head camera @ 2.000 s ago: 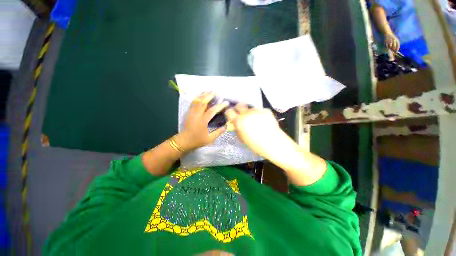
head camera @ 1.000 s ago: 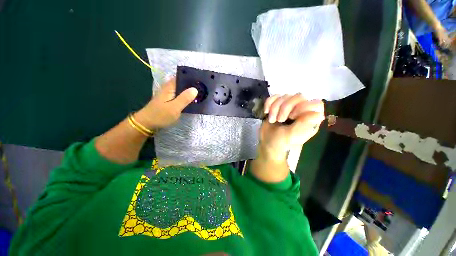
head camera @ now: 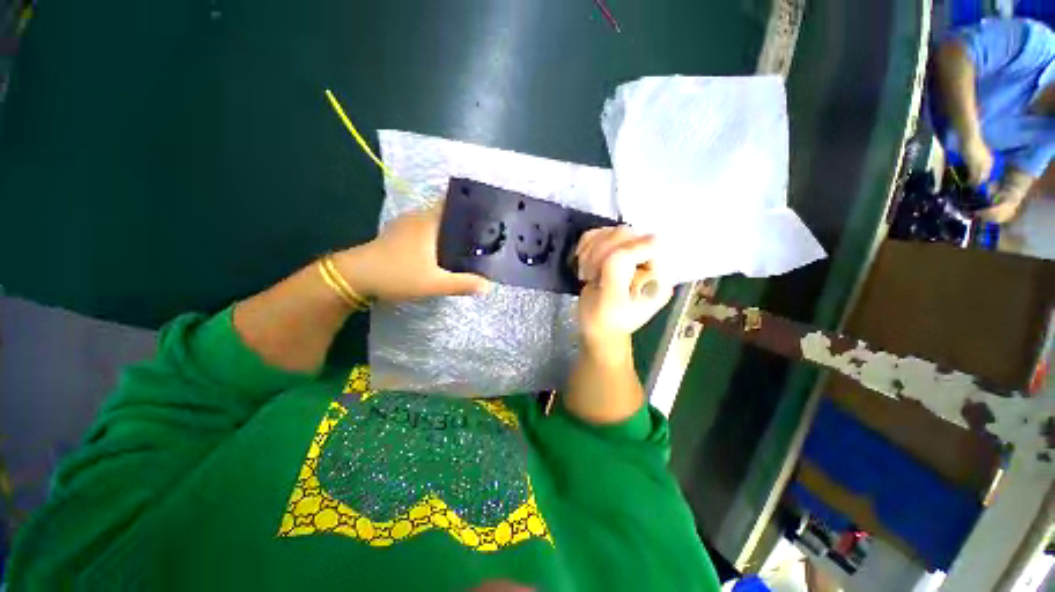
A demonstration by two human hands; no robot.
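Observation:
A black socket panel (head camera: 509, 260) with round socket faces is held above the white-silver textured mat (head camera: 463, 341). Two round faces show; the panel's right end is covered by my right hand. My left hand (head camera: 407, 257) grips the panel's left end, thumb along the lower edge. My right hand (head camera: 622, 278) is on the right end with its fingers curled over it. A thin yellow wire (head camera: 353, 130) sticks out at the upper left, beyond my left hand.
A loose white foam sheet (head camera: 706, 174) lies right of the mat. The dark green table (head camera: 231, 150) surrounds the mat. A chipped cream metal frame (head camera: 856, 353) runs at the right. A person in blue (head camera: 1006, 93) works at the upper right. A small red wire (head camera: 606, 15) lies at the top.
Two seconds ago both hands were together over the mat. Since one second ago the panel has tilted slightly, and my left thumb has moved off the left socket face to the lower edge.

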